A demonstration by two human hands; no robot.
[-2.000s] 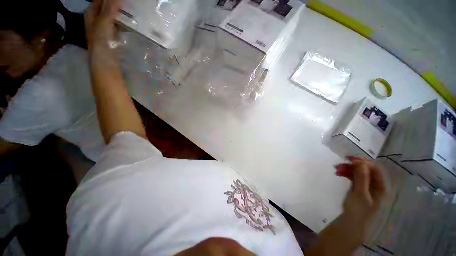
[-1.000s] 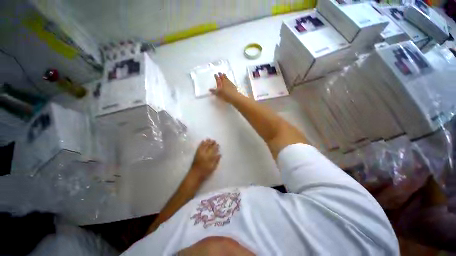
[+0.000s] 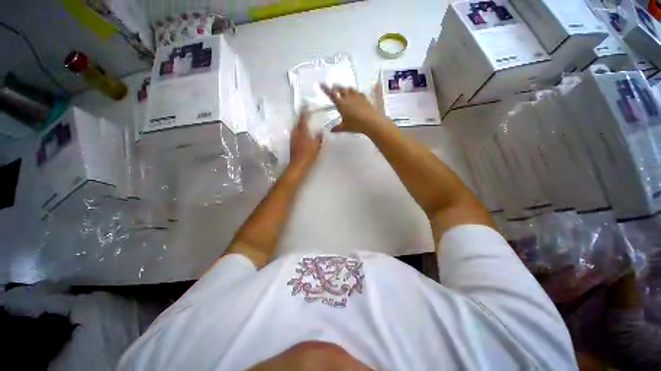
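A stack of empty clear bags [image 3: 319,72] lies flat on the white table in front of me. My right hand [image 3: 351,109] is over its near right part, fingers spread. My left hand [image 3: 306,138] is at its near left edge, slightly blurred, fingers extended. A shiny strip shows between the two hands; I cannot tell if it is a lifted bag or if either hand grips it. A small stack of white retail boxes [image 3: 410,109] stands just right of the bags.
Bagged boxes [image 3: 185,109] stand at left with loose film towards me, and more bagged boxes [image 3: 580,138] are in rows at right. White box stacks [image 3: 500,58] are at the back right. A tape roll [image 3: 392,46] lies behind the small stack. A red-capped bottle [image 3: 94,74] is far left.
My left hand has moved forward from the near table to the bag stack. My right hand has drawn back slightly over the bags. The view has shifted a little.
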